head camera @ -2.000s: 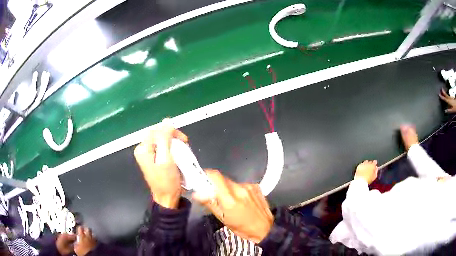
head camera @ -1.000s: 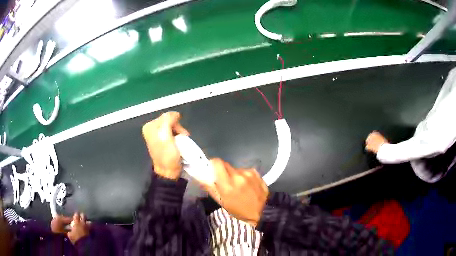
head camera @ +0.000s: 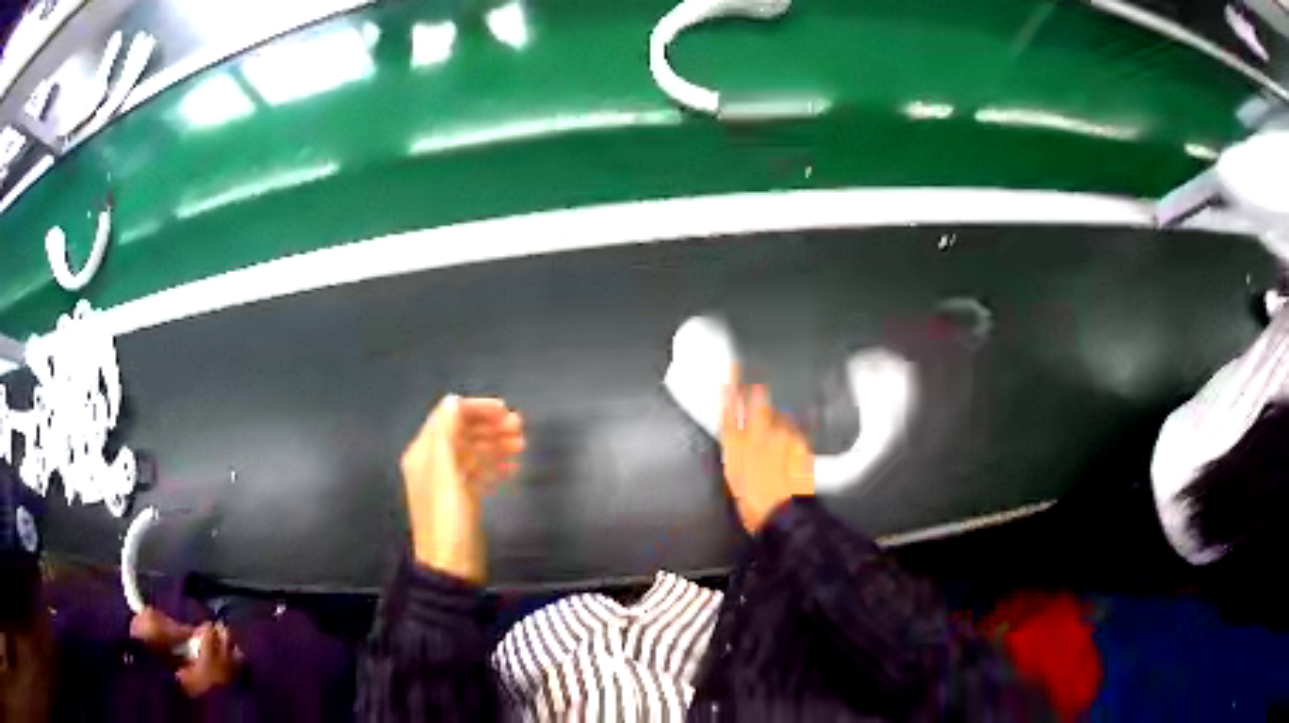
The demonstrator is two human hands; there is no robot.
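Note:
My right hand (head camera: 766, 455) holds a joined white unit over the black bench. Its thick shell end (head camera: 703, 373) sticks out on the left of the fingers, and its curved arm (head camera: 884, 410) bends up on the right, blurred by motion. A faint blur of reddish wires shows near the arm's tip. My left hand (head camera: 464, 459) is apart from the unit, to its left over the bench, with its fingers curled. No object shows in it, but its palm side is partly hidden.
The black bench (head camera: 325, 339) runs along a white rail (head camera: 566, 223) and green conveyor (head camera: 566, 85). Curved white arms (head camera: 679, 57) lie on the belt. White parts (head camera: 78, 410) are piled at left. Another person's hands (head camera: 205, 653) are at lower left; a sleeve (head camera: 1230, 438) is at right.
My left hand has let go of the white shell and sits apart from it. My right hand has moved right with the unit. The other person's arm at right has drawn away from the bench.

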